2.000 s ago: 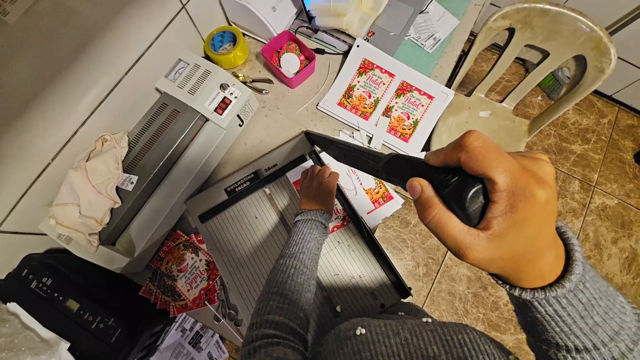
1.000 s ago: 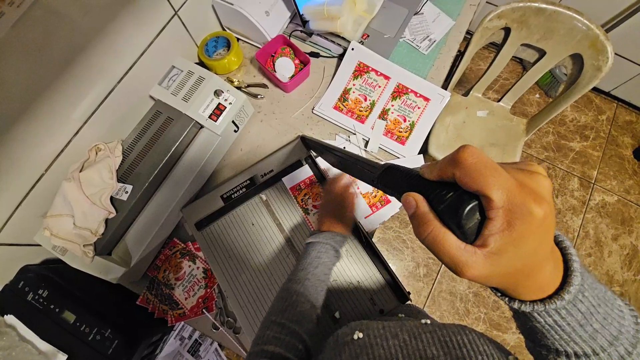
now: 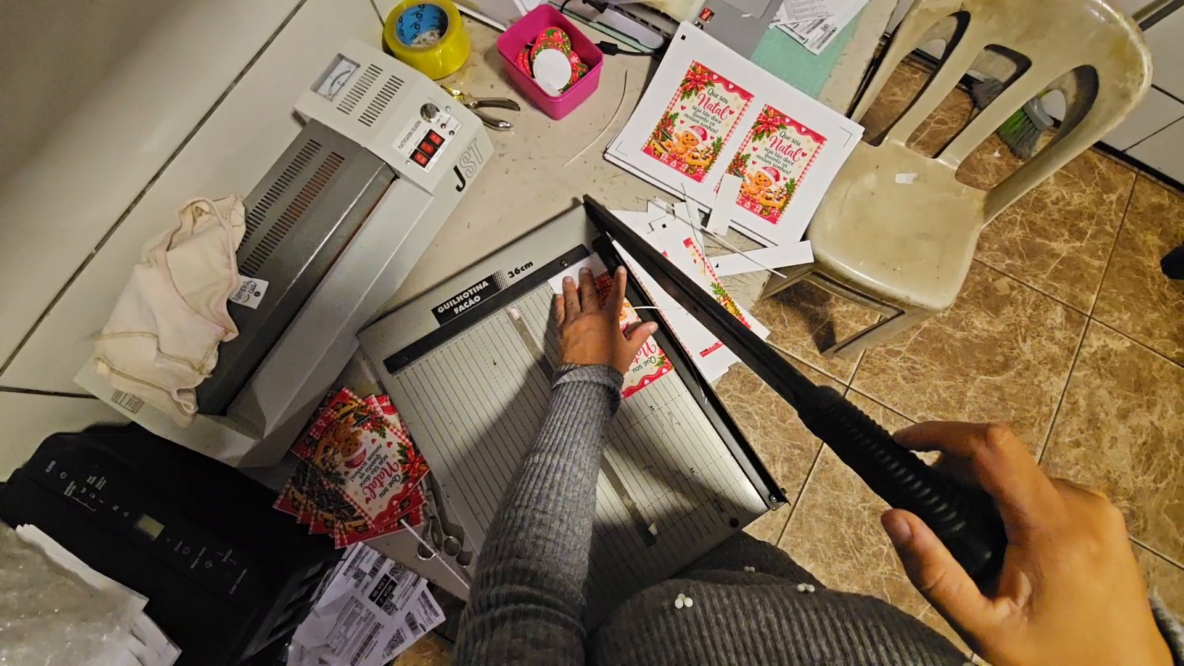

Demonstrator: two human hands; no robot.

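Note:
A guillotine paper cutter (image 3: 472,416) with a ruled bed lies in front of me, its blade arm (image 3: 703,305) raised. My right hand (image 3: 1036,546) is round the black handle (image 3: 911,476) of that arm, thumb and fingers partly loose. My left hand (image 3: 594,319) lies spread on a printed red Christmas card (image 3: 646,356) at the cutter's edge, pressing it on the bed; the hand hides part of the card. Beyond the blade are paper offcuts and a partly cut sheet (image 3: 680,324). A stack of uncut printed sheets (image 3: 638,139) lies farther back, two cards on the top one.
Cut cards (image 3: 361,467) are piled left of the cutter, beside scissors (image 3: 444,546). A laminator (image 3: 305,222) with a cloth (image 3: 171,310), a black printer (image 3: 139,527), yellow tape (image 3: 427,37), pliers (image 3: 486,106) and a pink box (image 3: 550,60) stand around. A plastic chair (image 3: 897,222) is at right.
My left hand, blurred over the cutter a second ago, now lies spread on the card. My right hand and the blade handle have moved lower and to the right in view.

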